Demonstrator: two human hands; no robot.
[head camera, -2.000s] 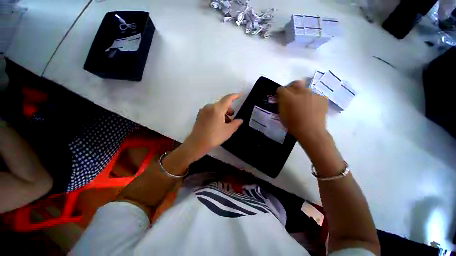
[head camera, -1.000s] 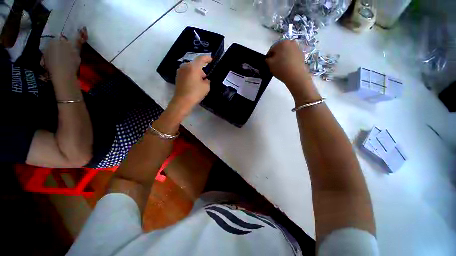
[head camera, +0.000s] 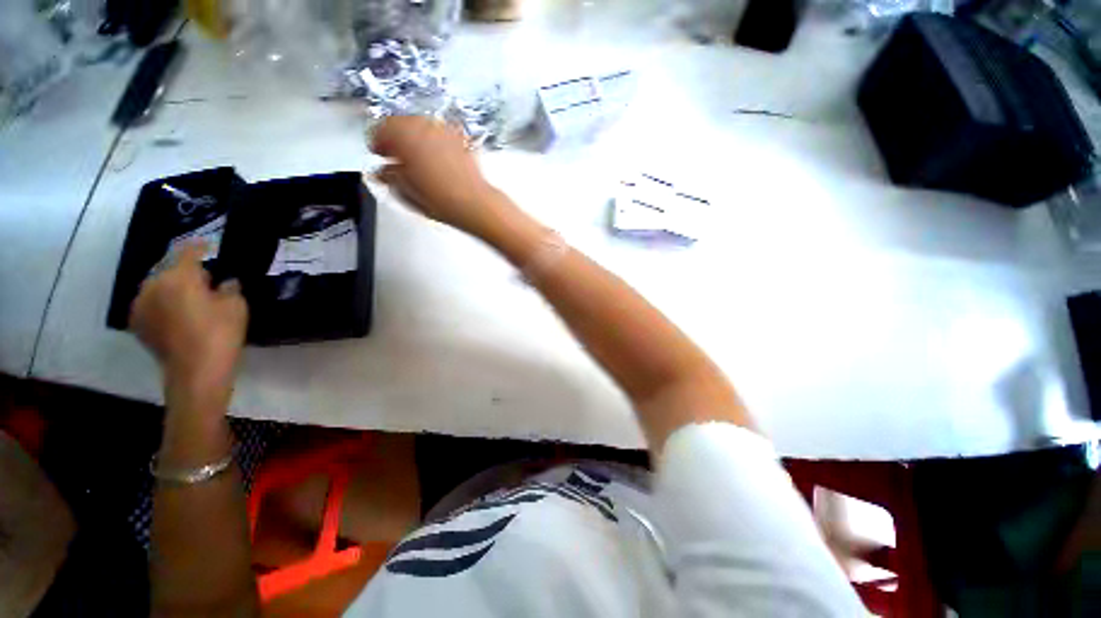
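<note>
Two black trays stand side by side at the left. The right-hand tray (head camera: 332, 296) shows a white leaflet (head camera: 318, 251) and a small cable. The left-hand tray (head camera: 143, 242) also shows a leaflet and a cable and is partly covered by my left hand. My left hand (head camera: 191, 308) is blurred at the two trays' near side; whether it grips one is unclear. My right hand (head camera: 429, 163) is above the table, right of the trays and just below the cable pile (head camera: 405, 75). It is off the tray and blurred, its fingertips partly hidden.
A leaflet stack (head camera: 580, 111) stands at the back and a lower, looser one (head camera: 658, 211) nearer. A big black stack of trays (head camera: 966, 115) is at the right. A flat black slab (head camera: 147, 85) lies far left. Clear plastic bags (head camera: 284, 36) line the far edge. Red-orange stools (head camera: 326, 543) are below.
The carried tray now stands on the table beside the other tray. My right hand has left its edge. My left hand has moved to the trays' near side. The camera view has swung right.
</note>
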